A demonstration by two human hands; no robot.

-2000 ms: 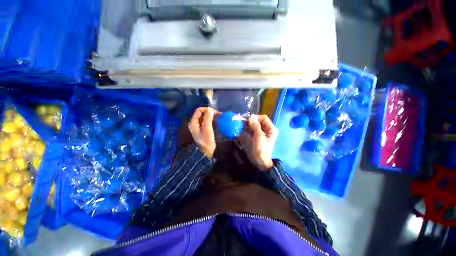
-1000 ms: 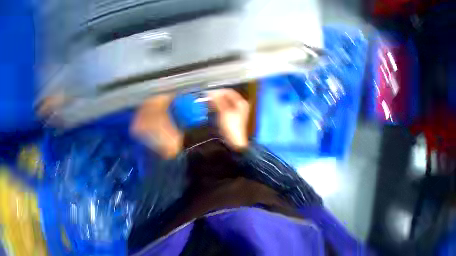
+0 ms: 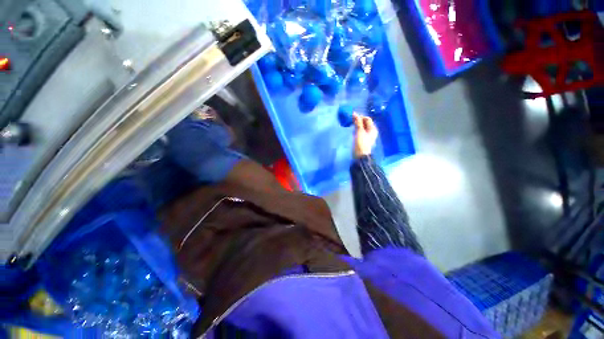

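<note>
My right hand [image 3: 364, 136] is over the light blue crate [image 3: 407, 142], its fingertips at the edge of a blue ball [image 3: 346, 114]. The fingers are close together; whether they grip the ball's clear bag cannot be told. More bagged blue balls [image 3: 310, 98] lie toward the crate's far end under shiny clear plastic. My left hand is not in view. The grey-white sealer [image 3: 146, 56] fills the upper left, its long pale sealing jaw [image 3: 126, 132] running diagonally.
A darker blue crate of bagged balls [image 3: 112, 285] is at lower left, partly behind the sealer. A crate of pink items [image 3: 453, 30] is at the top right. A red stool [image 3: 553, 56] stands at far right. A blue slatted crate [image 3: 506, 291] is at lower right.
The view has swung right. My right hand has left the ball held before the sealer and reached into the light blue crate. My left hand and that ball have gone out of sight.
</note>
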